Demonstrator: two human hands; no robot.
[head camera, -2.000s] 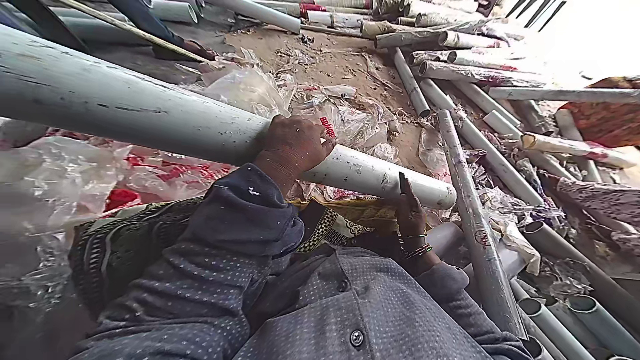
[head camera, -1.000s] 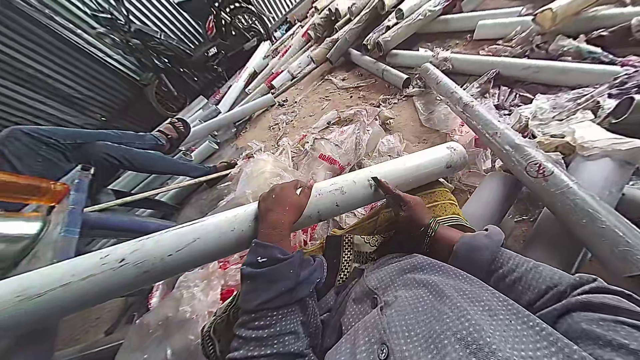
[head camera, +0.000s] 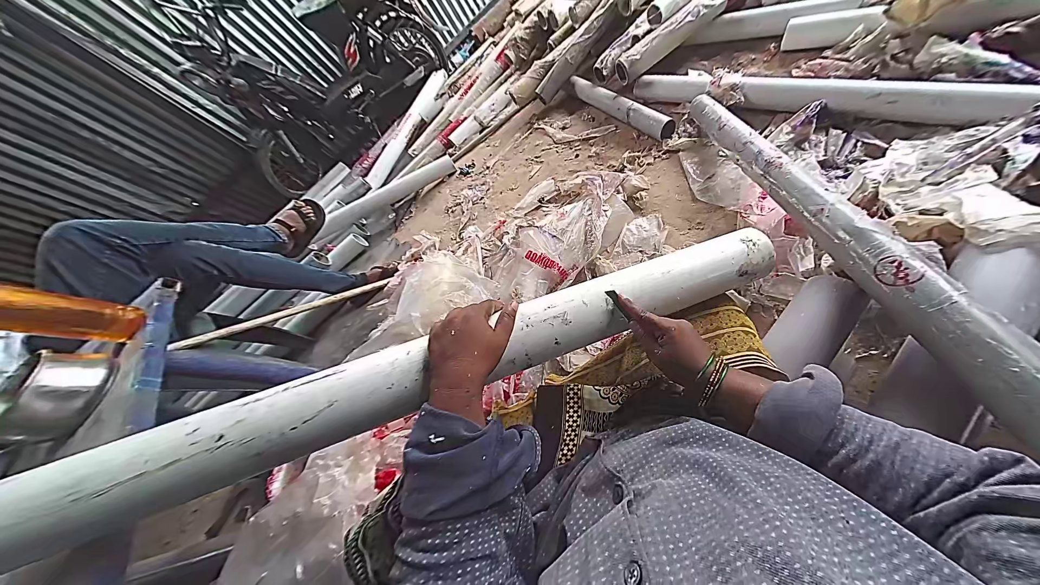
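Note:
A long pale grey plastic pipe (head camera: 325, 418) with dark scuffs lies across my lap, slanting from the lower left up to its rounded end right of centre. My left hand (head camera: 469, 349) grips the pipe from above near its middle, thumb toward the right. Close to the far end, my right hand (head camera: 662, 341) holds a small thin dark blade-like piece (head camera: 617, 304), its tip touching the pipe's surface. What exactly this piece is cannot be told. Patterned yellow and brown cloth (head camera: 723, 337) lies beneath the pipe.
Crumpled clear plastic wrapping (head camera: 528, 260) covers the ground beyond the pipe. A wrapped pipe (head camera: 861, 252) slants at the right, with several others behind. At the left are a person's legs in jeans (head camera: 171, 252), a thin stick (head camera: 276, 315) and an orange-topped object (head camera: 73, 313). Motorcycles (head camera: 325, 97) stand behind.
The view has swung left, bringing the motorcycles and more of the seated person into sight. My left hand still grips the pipe, and my right hand stays near its far end with the dark piece.

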